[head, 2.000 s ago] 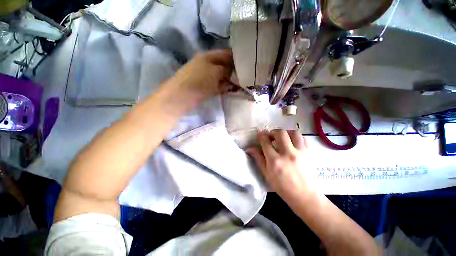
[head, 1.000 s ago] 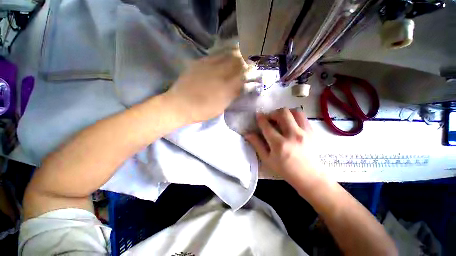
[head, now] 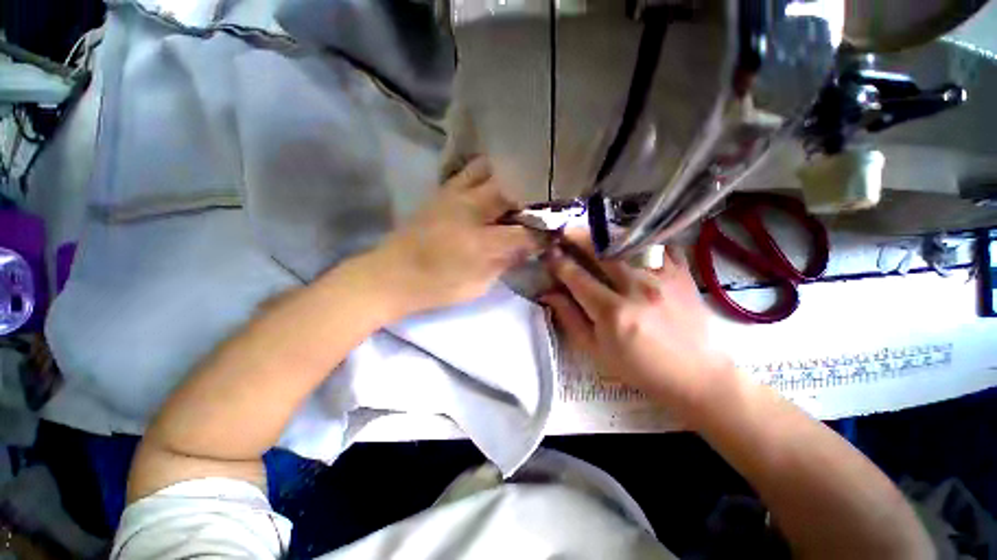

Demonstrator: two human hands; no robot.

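Observation:
The light grey garment piece [head: 317, 142] lies spread left of the sewing machine head [head: 514, 98], with a paler part hanging over the table's front edge. My left hand [head: 459, 241] holds the cloth just left of the needle area, fingertips pinching its edge. My right hand [head: 629, 312] lies on the cloth just in front of the needle area, its fingertips near the left ones. The machine head hides most of the presser foot and needle, and a small bright white spot shows there.
Red-handled scissors [head: 765, 260] lie right of my right hand. A printed ruler [head: 864, 366] runs along the front of the table. A thread tension post with a cream knob [head: 842, 181] is at the upper right. A purple box [head: 20, 273] stands far left.
My right hand has moved in towards the needle and my left fingertips. The left hand has shifted slightly away from the bright spot. The view has also shifted, and the machine head covers more.

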